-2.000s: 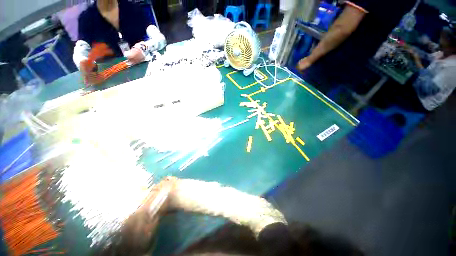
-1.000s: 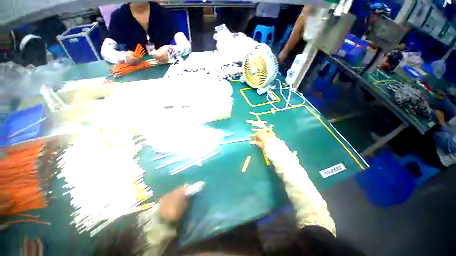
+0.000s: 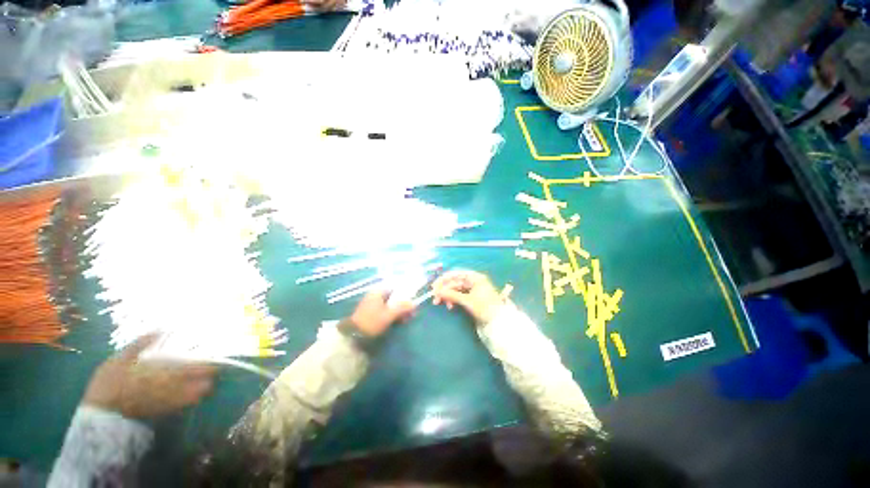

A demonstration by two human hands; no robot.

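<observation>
My left hand (image 3: 380,311) pinches a short visible length of white lead (image 3: 423,297) low over the green mat. My right hand (image 3: 469,290) meets it from the right, fingertips closed at the lead's end; glare hides whether a small piece is between them. A yellow strip (image 3: 507,292) shows beside my right hand. More yellow strips (image 3: 598,307) lie scattered to the right. White leads (image 3: 358,276) lie loose just beyond my hands, partly washed out by glare. A fanned pile of white leads (image 3: 172,276), with some yellow near its ends, lies at the left.
Another person's hand (image 3: 148,381) is at the lower left with a white lead. Orange wires (image 3: 29,267) lie far left, below a blue bin (image 3: 29,143). An overexposed tray (image 3: 448,157) stands behind the work. A fan (image 3: 577,62) and white cord (image 3: 625,152) are at the back right.
My right hand has come back from the yellow strips to my left hand, which has moved slightly up and right. Another person's hand has appeared at the lower left. The view has tilted down.
</observation>
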